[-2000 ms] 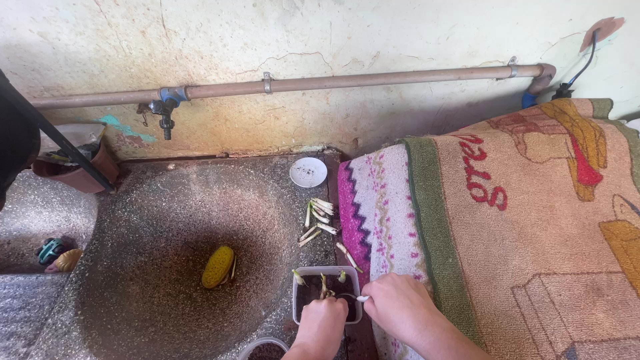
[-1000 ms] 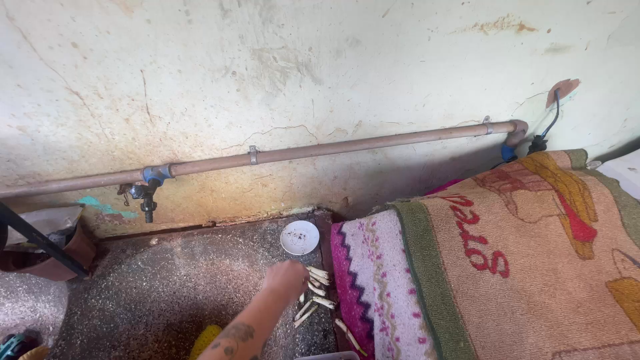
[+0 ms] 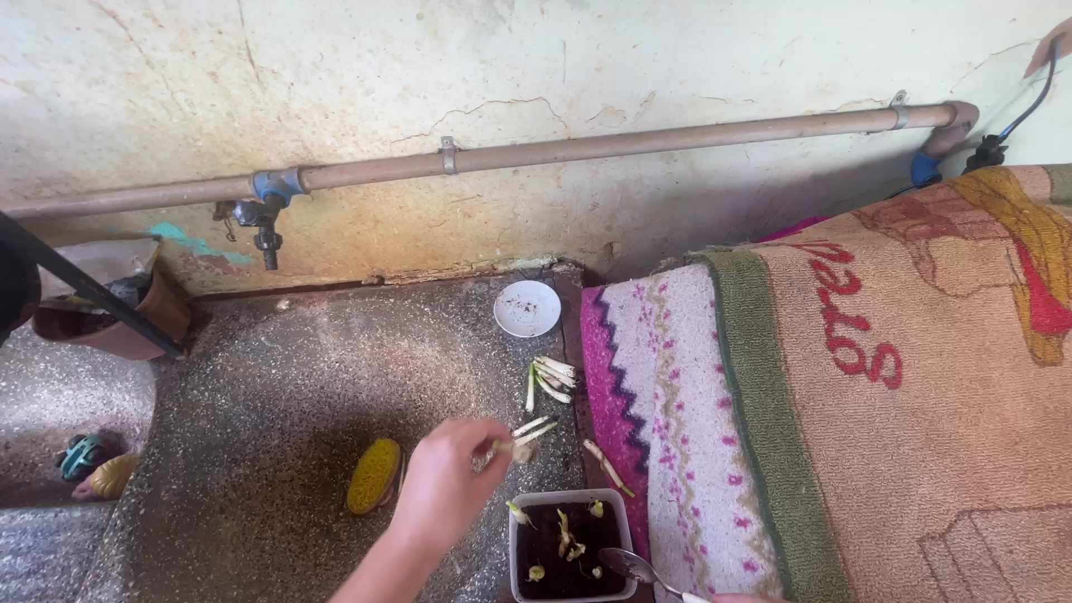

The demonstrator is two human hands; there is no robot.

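My left hand (image 3: 456,477) pinches a small pale piece of bulb or stem (image 3: 521,451) above the stone sink's right rim. At the bottom edge, only a sliver of my right hand (image 3: 745,598) shows, on the handle of a metal spoon (image 3: 628,564) whose bowl lies over a square plastic tub. That tub (image 3: 628,519) holds dark soil with several pale green sprouting pieces standing in it. Cut white-and-green stalks (image 3: 553,381) form a small pile behind it. Two more stalks (image 3: 533,430) lie near my left fingertips, and another stalk (image 3: 609,467) rests by the cloth.
A small white dish (image 3: 527,309) with dark specks stands behind the stalks. The stone sink (image 3: 276,402) holds a yellow brush or scrubber (image 3: 373,476). A tap (image 3: 266,226) hangs from the wall pipe (image 3: 586,151). Patterned cloths (image 3: 837,335) cover the right side; a brown pot (image 3: 134,327) is left.
My left hand has moved from the stalk pile back toward the tub, now with a small pale piece. The spoon and tub are in view again after the view shifted.
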